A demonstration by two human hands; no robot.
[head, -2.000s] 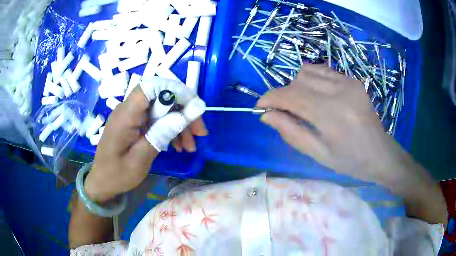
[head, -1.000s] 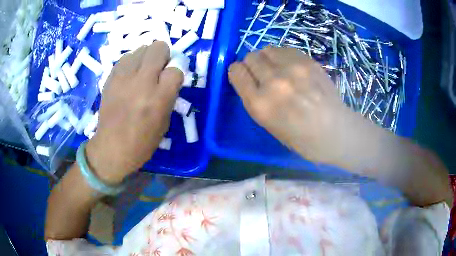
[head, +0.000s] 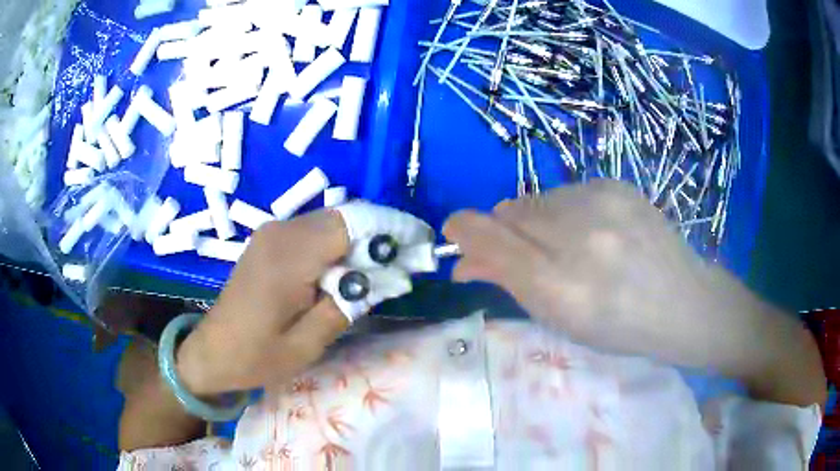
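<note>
My left hand [head: 304, 285], with white coverings on its fingers, holds two fitted sleeves whose round black ends [head: 382, 247] face up. Its fingertips also hold a white sleeve [head: 422, 258] pointing right. My right hand [head: 571, 258] pinches a thin stem [head: 448, 249] at the sleeve's right end; only a short pale piece shows between the hands. The rest of the stem is hidden by the right fingers. White sleeves [head: 311, 126] lie loose in the blue tray's left compartment. Stem assemblies [head: 589, 92] lie tangled in the right compartment.
The blue tray's divider [head: 391, 110] runs between the compartments. A clear plastic bag [head: 92, 230] with white parts lies at the left. A white tray's edge [head: 728, 18] shows at the top right.
Both hands have come nearer the body and together from over the compartments. The left hand now shows two black ends; two seconds ago it showed one. A stem now lies beside the divider.
</note>
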